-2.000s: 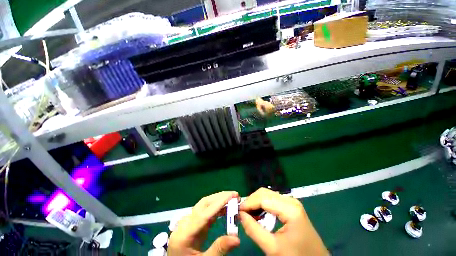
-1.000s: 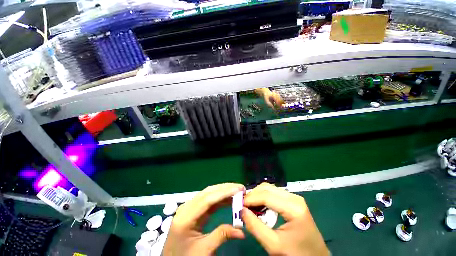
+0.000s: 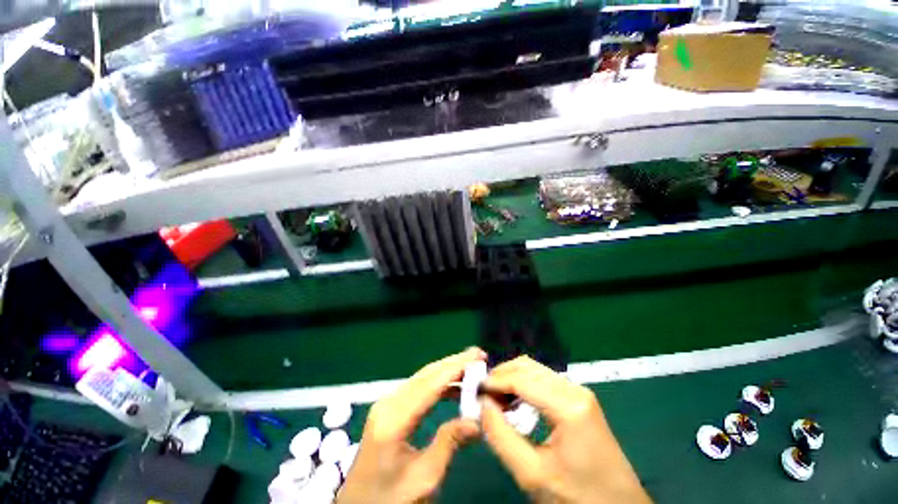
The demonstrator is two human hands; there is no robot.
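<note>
My left hand (image 3: pixel 418 428) and my right hand (image 3: pixel 551 423) meet at the front centre, just past the bench's white strip. Between their fingertips is a small white housing (image 3: pixel 472 390), held edge-on and upright. The right fingertips press on its right side, with something dark at them. Another white round part (image 3: pixel 522 419) shows partly behind the right fingers; whether it is held or lies on the mat I cannot tell. The inside of the housing is hidden.
White round covers (image 3: pixel 306 442) lie piled at left, near blue-handled pliers (image 3: pixel 263 427) and a black box (image 3: pixel 177 480). Several part-assembled units (image 3: pixel 741 427) stand at right. A black tray (image 3: pixel 512 305) lies in the centre channel. A white-framed shelf (image 3: pixel 394 162) spans the view above.
Both hands have stayed together on the housing, tilting it slightly. The view has shifted, bringing the pile of white covers further into sight. Another person's hand below the shelf has mostly withdrawn.
</note>
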